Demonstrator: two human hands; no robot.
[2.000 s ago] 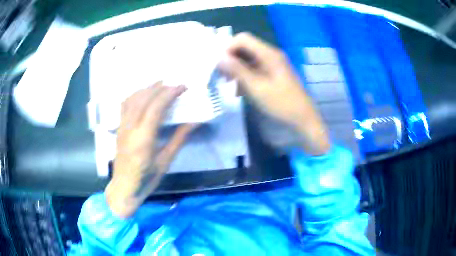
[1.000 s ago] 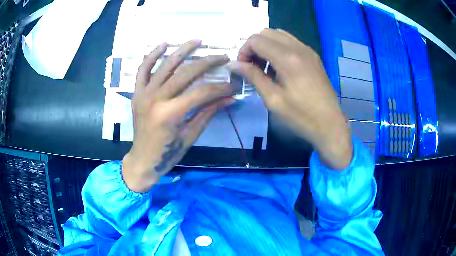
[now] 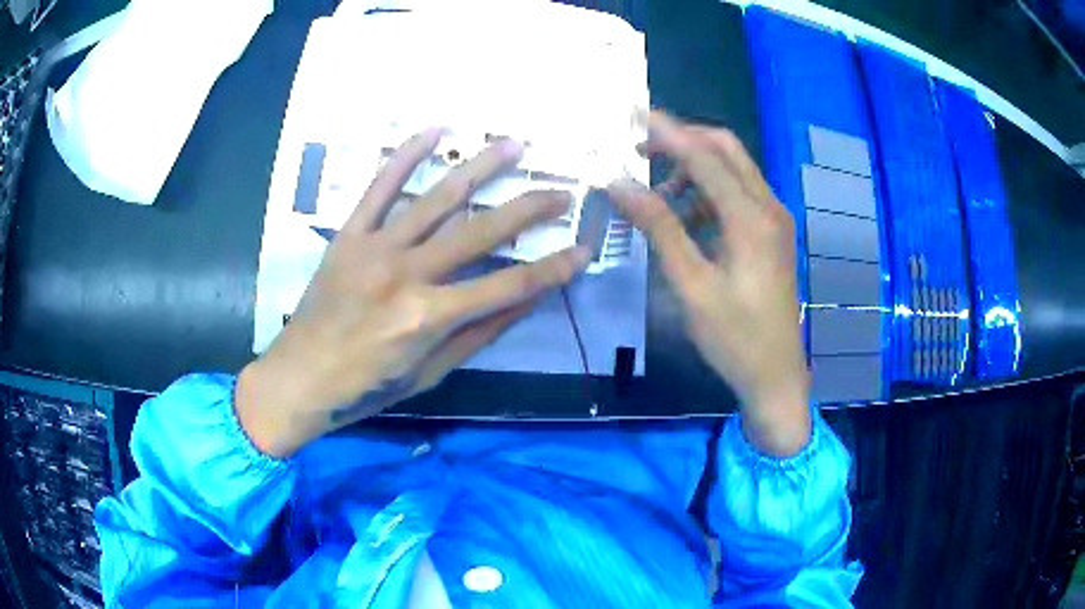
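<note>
The white plastic housing (image 3: 476, 71) lies on the white work sheet (image 3: 524, 351), its details overexposed. One grey adhesive pad (image 3: 309, 176) is at its left side. Another grey pad (image 3: 594, 220) is at its right side, beside a row of slots. My left hand (image 3: 416, 280) lies spread over the housing, its fingertips touching it near the right pad. My right hand (image 3: 714, 226) is at the housing's right edge, thumb and fingers bent close together; whether it holds anything cannot be told. A thin dark red lead wire (image 3: 576, 327) runs from the housing to the bench's front edge.
Blue release film (image 3: 791, 71) lies at the right in long strips, with a column of grey rectangular pads (image 3: 842, 232) and rows of small curved pads (image 3: 938, 315). A white bag or sheet (image 3: 143, 107) lies at the left. A crate of dark parts (image 3: 54, 476) stands below the bench, lower left.
The right grey pad on the housing, largely covered by fingers a second ago, now shows more fully. My right hand has moved slightly right and down. Two seconds ago the housing's plain face showed.
</note>
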